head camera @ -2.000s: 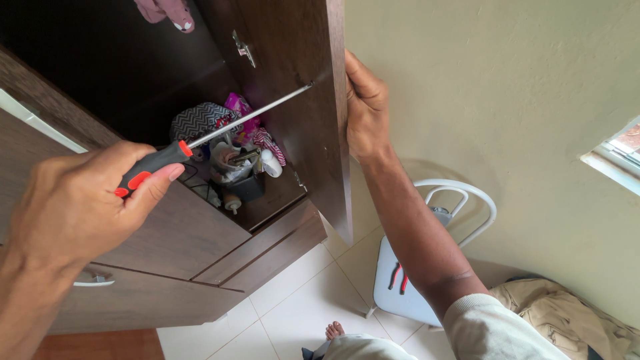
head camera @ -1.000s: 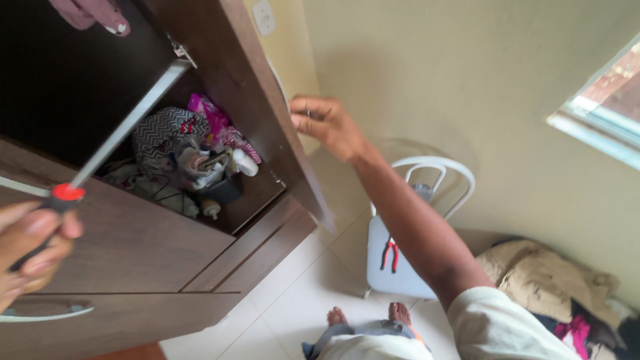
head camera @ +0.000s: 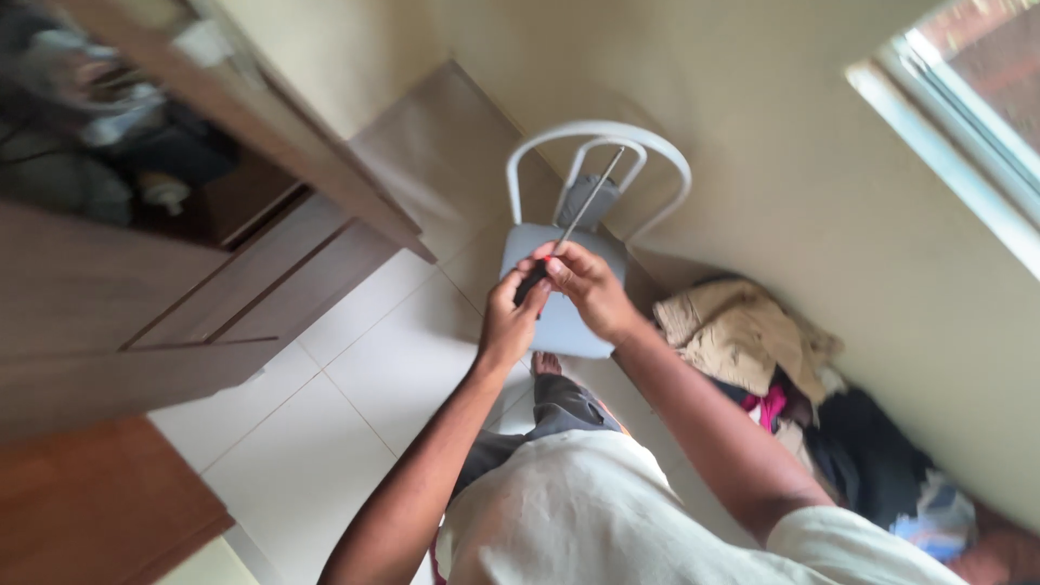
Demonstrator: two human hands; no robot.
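A screwdriver [head camera: 587, 201] with a black and red handle is held between both hands above the chair [head camera: 569, 325], its shaft pointing up and away over the backrest. My left hand [head camera: 513, 313] is closed around the handle. My right hand [head camera: 587, 288] pinches the front of the handle near the base of the shaft, its fingers touching the left ones. The chair has a grey seat and a white tubular back, and the hands cover part of the seat. Whether the pliers still lie there cannot be told.
On the left stands a dark wooden wardrobe [head camera: 268, 280] with its door [head camera: 268, 122] open and various items inside. A pile of clothes [head camera: 731, 333] lies on the floor by the wall at right. A window [head camera: 959, 138] is at upper right, reddish-brown wood [head camera: 97, 496] at lower left.
My right hand has left the wardrobe door and come to the screwdriver. My left hand has brought the screwdriver from the wardrobe to above the chair. The view has swung right.
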